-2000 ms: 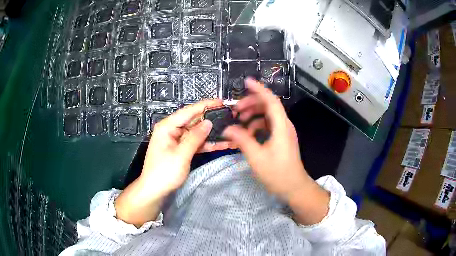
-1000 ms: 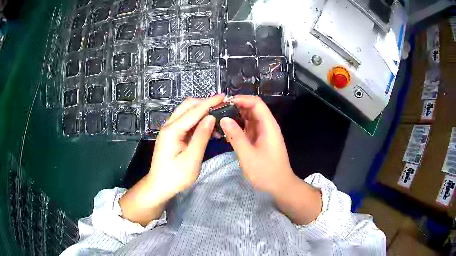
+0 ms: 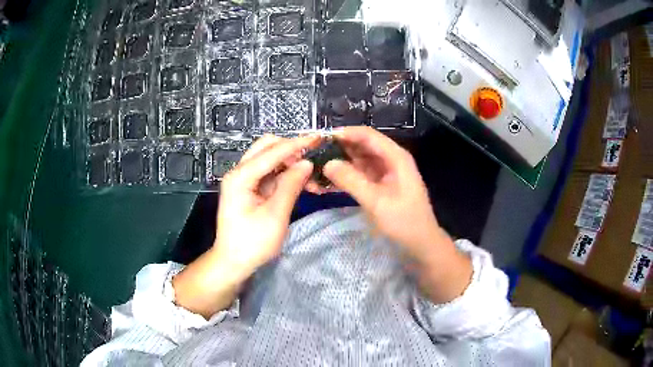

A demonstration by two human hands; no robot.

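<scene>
A small black housing (image 3: 326, 159) is held between both hands, above the lap and in front of the trays. My left hand (image 3: 261, 197) grips its left side, with the thumb on the near face and the fingers behind. My right hand (image 3: 387, 193) grips its right side in the same way. The fingers hide most of the housing, and its inside cannot be made out. No separate small part can be told apart at the fingertips.
A clear blister tray (image 3: 285, 107) with rows of black housings lies at the upper left. A small parts tray (image 3: 369, 72) sits beside it. The white press (image 3: 530, 136) with its red emergency stop (image 3: 487, 105) stands at the upper right. Brown cartons (image 3: 558, 236) are stacked at far right.
Two seconds ago my right hand was blurred, its fingers spread beside the housing. It then closed on the housing's right side. Since one second ago, both hands have kept their hold, with the housing slightly turned.
</scene>
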